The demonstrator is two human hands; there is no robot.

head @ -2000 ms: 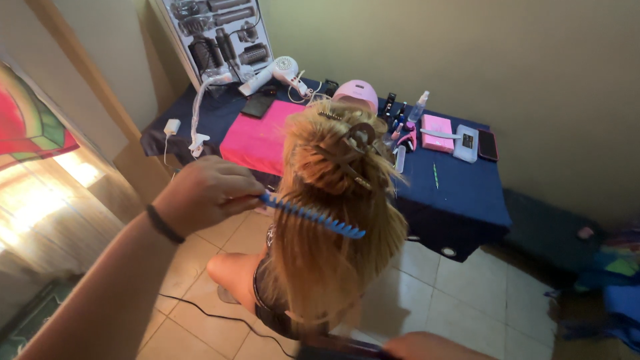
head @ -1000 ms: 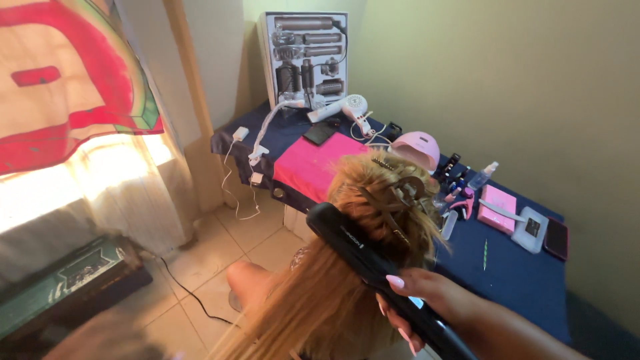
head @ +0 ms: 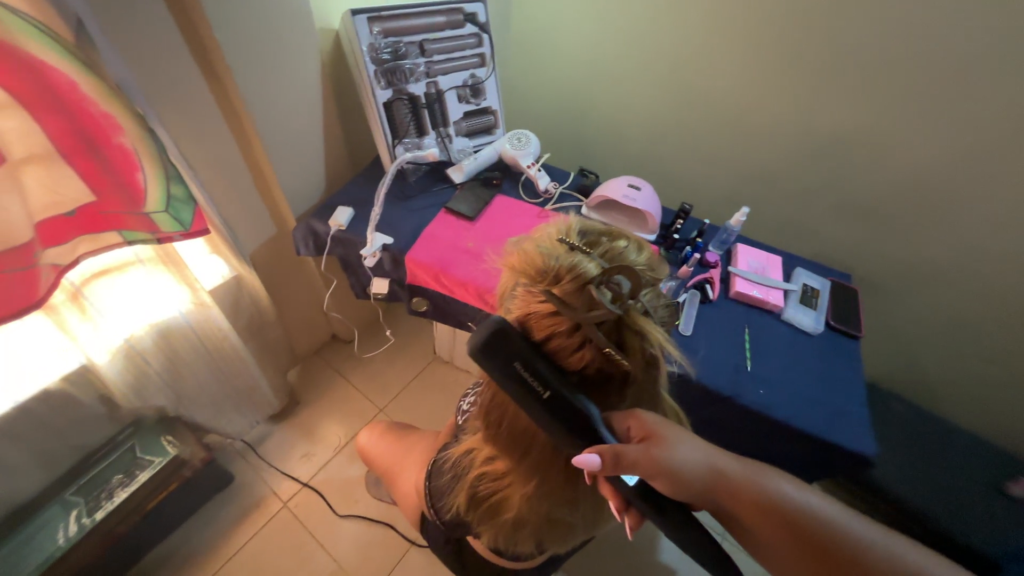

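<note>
My right hand point(head: 652, 460) grips a black hair straightener point(head: 552, 396), which lies diagonally across the back of a seated person's long blond hair point(head: 512, 480). Whether hair lies between its plates I cannot tell. The upper hair is gathered on top of the head and held by a claw clip point(head: 616, 288) and slim metallic clips point(head: 612, 352). Loose hair hangs down the person's back below the straightener. My left hand is out of view, and the blue comb is not visible.
A table with a dark blue cloth point(head: 800, 384) stands beyond the person, bearing a pink towel point(head: 456, 248), a white hair dryer point(head: 512, 152), a pink nail lamp point(head: 628, 204) and a boxed styling set point(head: 428, 80). A black cord point(head: 320, 488) crosses the tiled floor; a dark case point(head: 112, 496) lies at lower left.
Two seconds ago my left hand held a blue comb at the hair; now neither shows. The straightener has come up into view, and the hair below it hangs looser than one second ago.
</note>
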